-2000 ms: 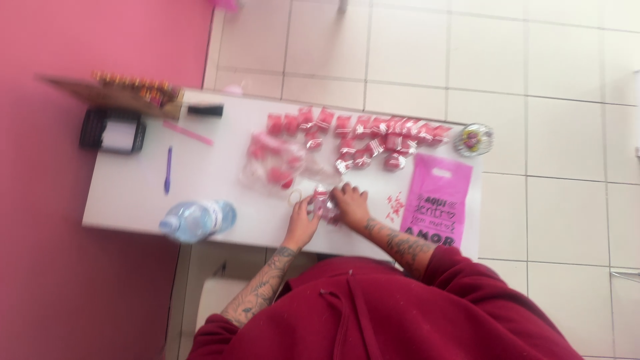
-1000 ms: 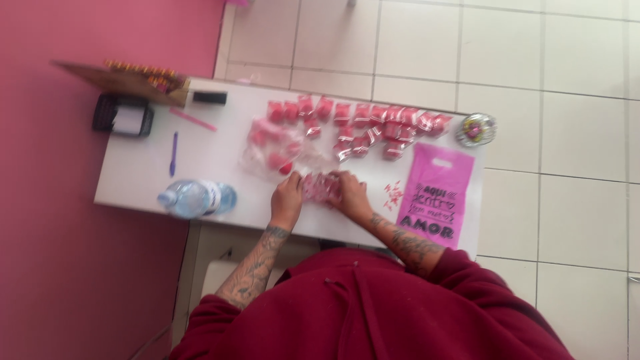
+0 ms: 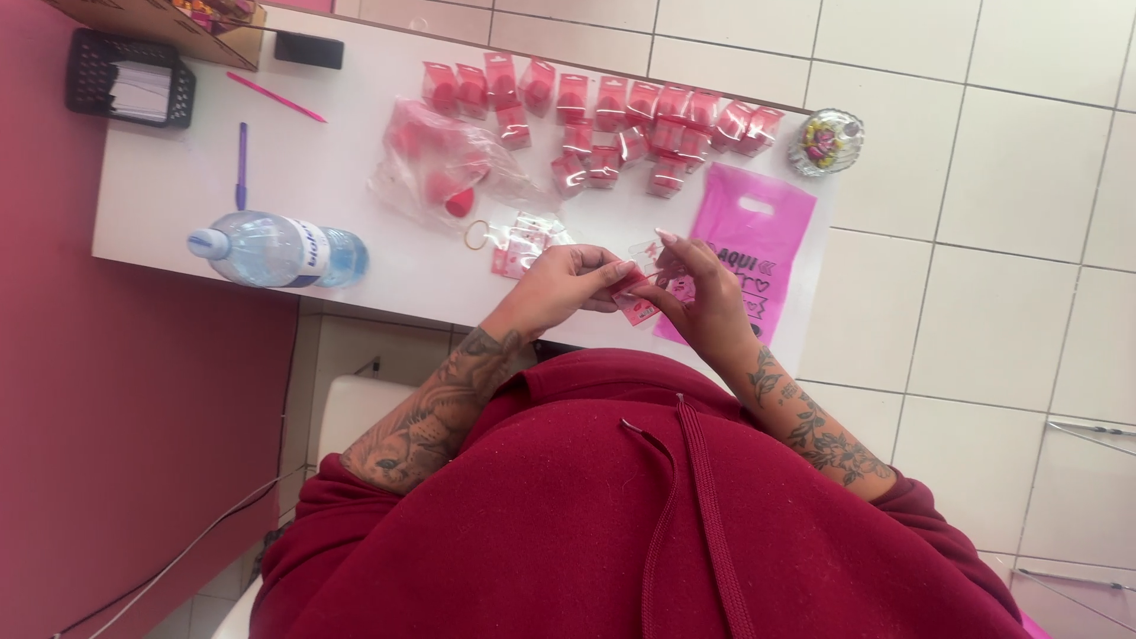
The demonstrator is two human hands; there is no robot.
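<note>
My left hand (image 3: pixel 568 288) pinches the left side of a small clear plastic box with a red and pink print (image 3: pixel 635 302), above the table's near edge. From the right, my right hand (image 3: pixel 701 288) grips the same box, its index finger raised beside the clear upper part. Flat printed clear packages (image 3: pixel 525 244) lie just beyond my left hand, with a thin yellow ring (image 3: pixel 477 235) beside them. Behind these, a clear plastic bag (image 3: pixel 417 169) holds red sponge-like pieces, and one red piece (image 3: pixel 460 202) shows at its near edge. Several filled clear boxes (image 3: pixel 611 102) stand in rows farther back.
A water bottle (image 3: pixel 284 251) lies on the left of the white table (image 3: pixel 160 204). Near it are a purple pen (image 3: pixel 241 167), a pink pen (image 3: pixel 277 97), a black basket (image 3: pixel 131 80) and a black object (image 3: pixel 308 51). Right are a pink bag (image 3: pixel 754 231) and a glass dish (image 3: pixel 826 142).
Both hands have moved right from the middle of the table's near side, and now hold the small box partly over the pink bag. The view has moved closer.
</note>
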